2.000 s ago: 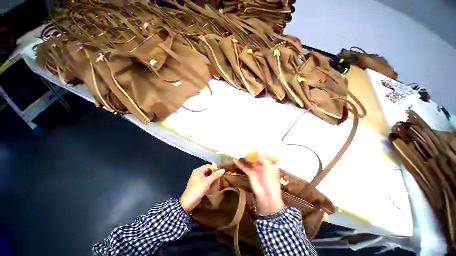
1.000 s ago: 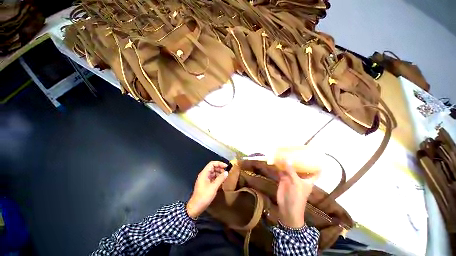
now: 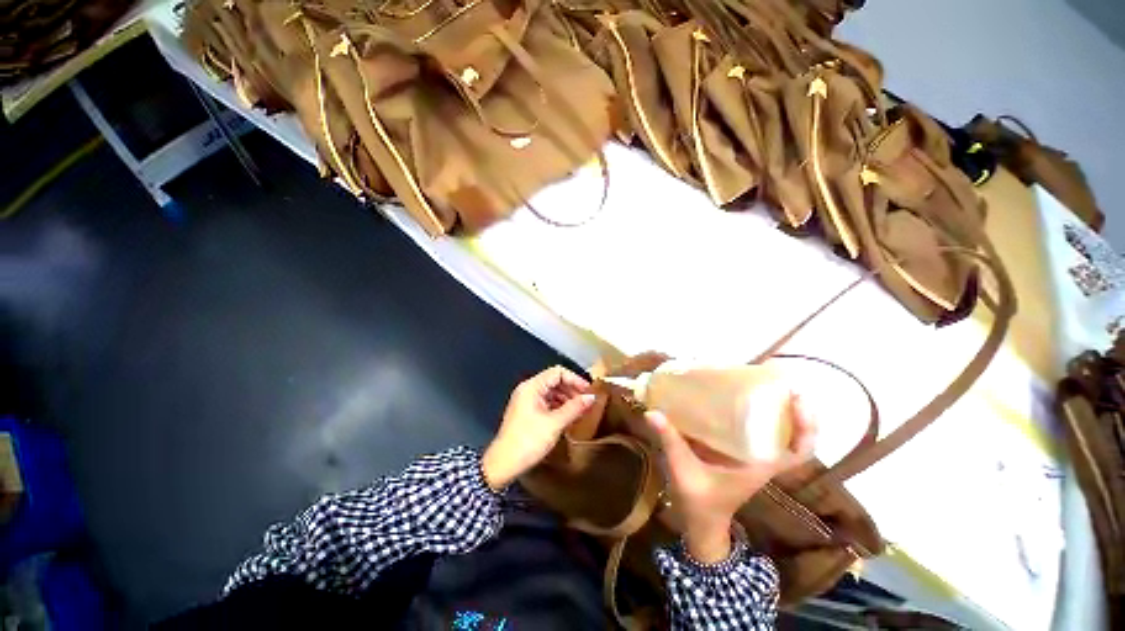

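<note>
A brown bag (image 3: 802,533) lies at the near table edge, its zipper side up, with one strap loop hanging down and another long strap curving over the table. My left hand (image 3: 538,423) pinches the bag's top left corner at the zipper end. My right hand (image 3: 722,475) holds a translucent peach-orange squeeze bottle (image 3: 716,407) on its side. Its pale nozzle points left, at the corner held by my left hand. Whether the nozzle tip touches it is hard to tell.
A row of overlapping brown bags (image 3: 518,111) with gold glints covers the back of the white-covered table (image 3: 691,284). More brown pieces (image 3: 1102,431) lie at the far right. A metal stand (image 3: 154,160) and blue objects (image 3: 43,493) are at the left, over the dark floor.
The bottle, blurred before, now shows clearly lying sideways in my right hand with its nozzle at the corner. My left hand still pinches the corner. The view has shifted, moving the row of bags up and right.
</note>
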